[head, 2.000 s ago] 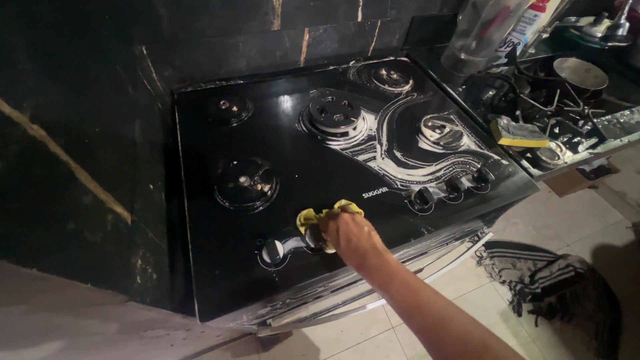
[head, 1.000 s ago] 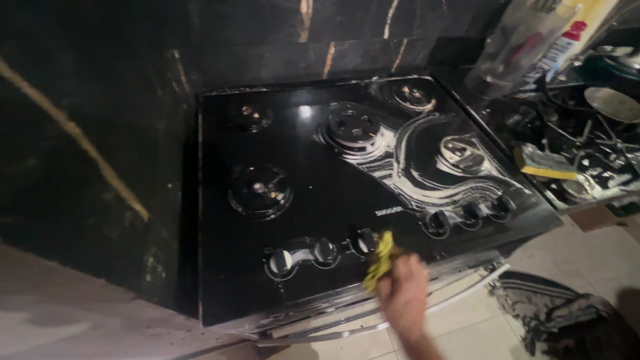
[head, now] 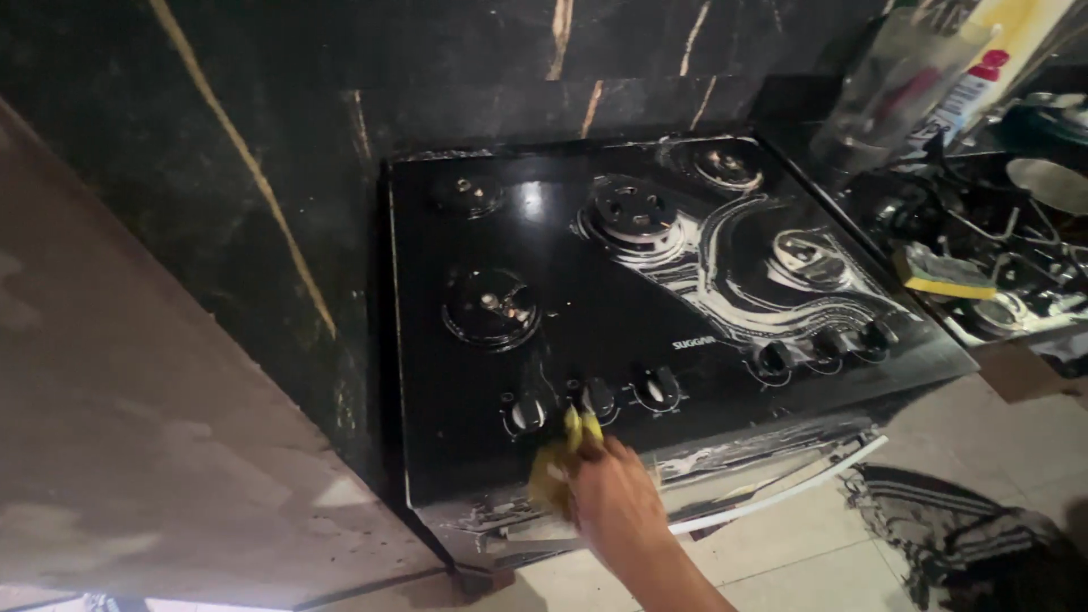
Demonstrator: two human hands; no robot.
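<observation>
My right hand [head: 619, 493] grips a yellow cloth [head: 561, 467] at the front left of a black Suggar gas cooktop [head: 595, 314]. The cloth's upper end is at the middle knob [head: 597, 398] of the left three; its lower part hangs over the front edge. A left knob [head: 528, 415] and another knob [head: 658, 388] stand on either side. White foam streaks [head: 756, 314] curve over the right half, around the centre burner [head: 633, 212] and the right burner [head: 809, 257]. The glass on the left is dark, with few streaks. My left hand is out of view.
To the right, a counter holds a yellow sponge [head: 948, 274], metal pan supports [head: 1011, 225], a clear plastic container [head: 901, 93] and a bottle [head: 977, 85]. Below are the oven handle [head: 782, 497] and a striped cloth [head: 952, 518] on the floor. A dark wall [head: 280, 110] borders the stove.
My right hand, with the yellow cloth, has moved left along the front from the third knob to the middle one. The view has shifted.
</observation>
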